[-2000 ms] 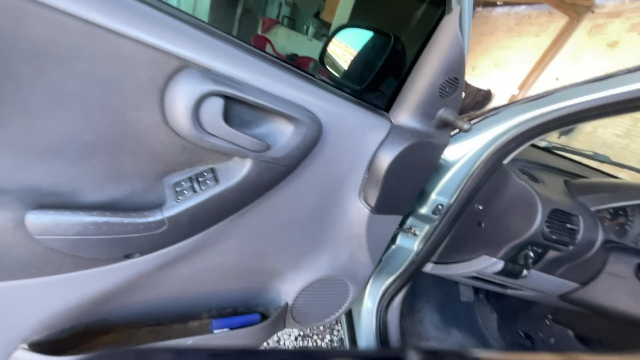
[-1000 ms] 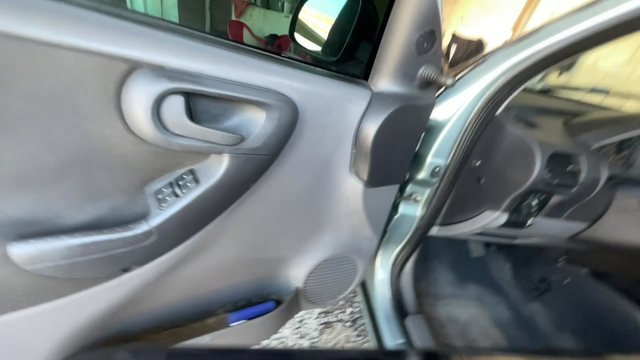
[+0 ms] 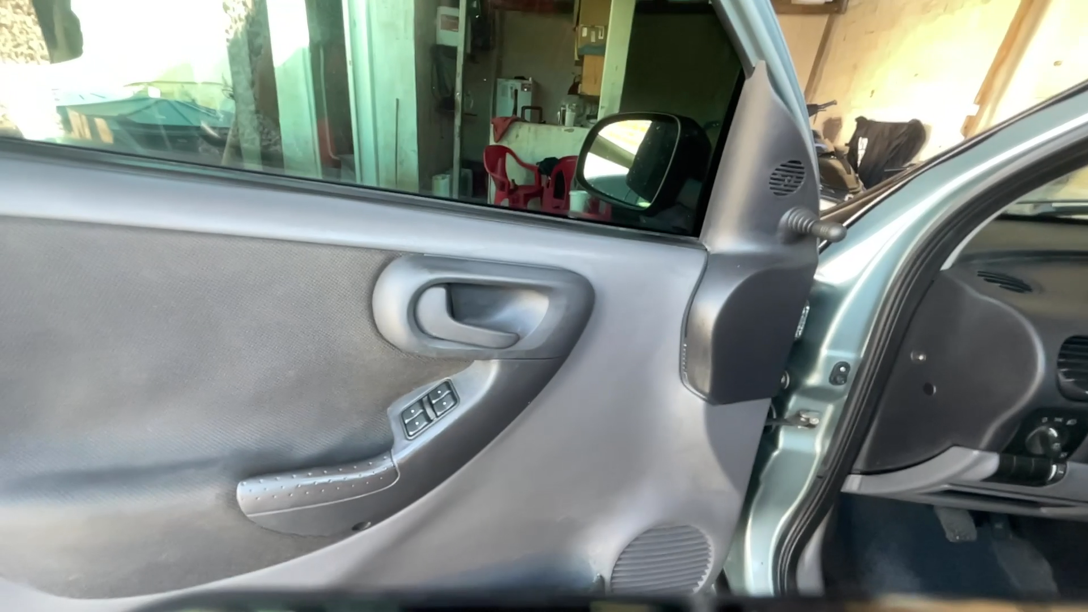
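Neither of my hands shows in the head view. An opened car door with a grey inner trim panel (image 3: 595, 408) fills the left and middle. On it sit the inner door handle (image 3: 467, 321), the window switches (image 3: 429, 409), the studded armrest (image 3: 319, 484) and a round speaker grille (image 3: 663, 558). The side mirror (image 3: 642, 163) shows through the door window, and a ribbed mirror adjusting knob (image 3: 813, 226) sticks out at the window's front corner.
At the right, the door frame with its black rubber seal (image 3: 901, 246) borders the dashboard (image 3: 960, 365), light switch (image 3: 1044, 440) and a pedal (image 3: 957, 523). Beyond the glass are red plastic chairs (image 3: 510, 177) and shelving. A dark cloth-covered thing (image 3: 886, 153) stands behind the door frame.
The view has shifted upward, so more of the window shows and the door pocket with the blue object, seen in both earlier frames, is out of view.
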